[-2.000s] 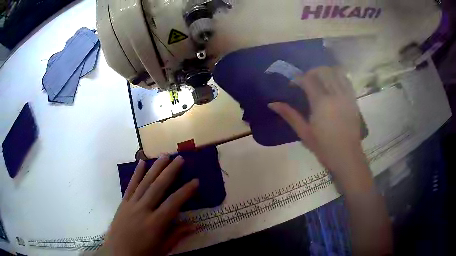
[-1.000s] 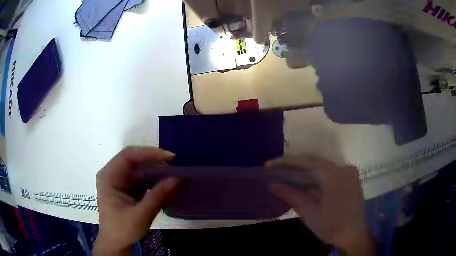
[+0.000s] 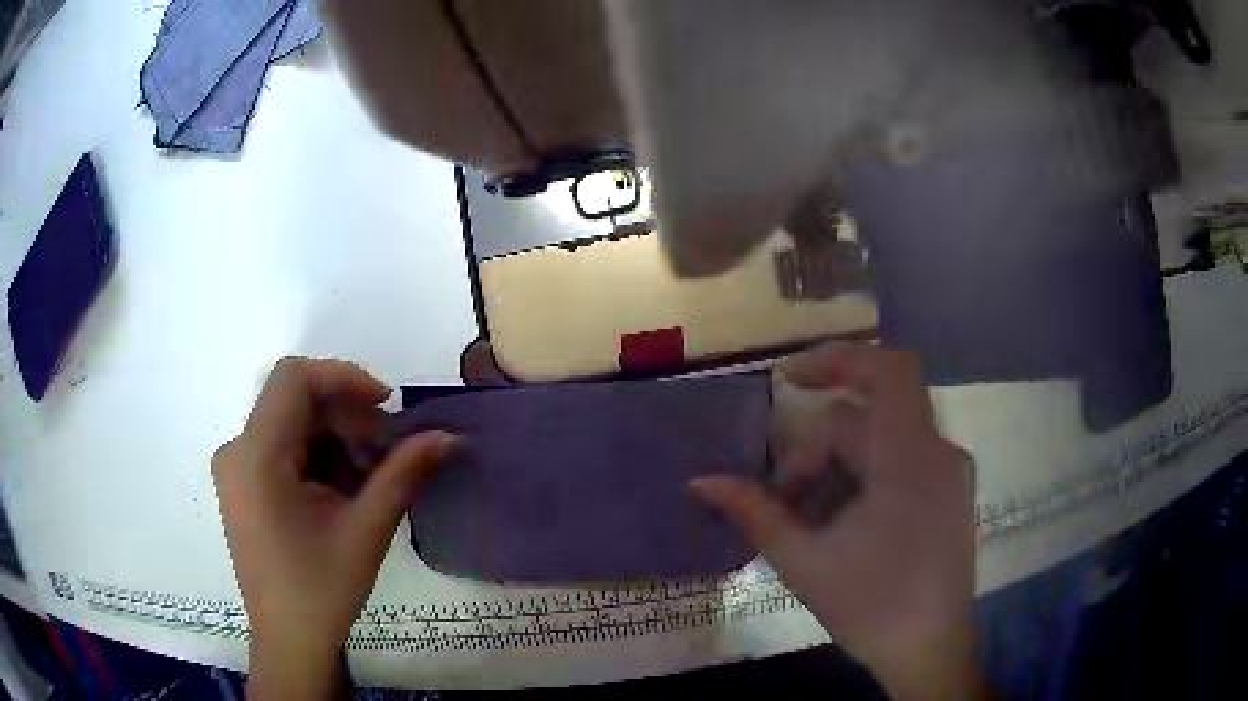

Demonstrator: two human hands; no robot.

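A grey-purple pocket flap piece (image 3: 589, 479) lies over a dark navy piece, whose dark edge shows along the top. They lie on the table below the machine bed, rounded corners toward me. My left hand (image 3: 322, 479) pinches the flap's upper left, thumb on top. My right hand (image 3: 855, 479) holds its upper right, thumb on top, with the fingers partly hidden and blurred.
The blurred machine head (image 3: 739, 110) hangs above the cream machine bed (image 3: 561, 301) with its red tape mark (image 3: 652, 348). More cut pieces (image 3: 1013, 288) lie right of the head. A navy stack (image 3: 62, 274) and sewn flaps (image 3: 212, 75) lie left. A printed ruler (image 3: 548, 619) runs along the front.
The right hand left the right-hand stack, and both hands now hold a second piece. Since the last earlier frame, that piece has been laid flat over the navy one. The camera view has shifted.
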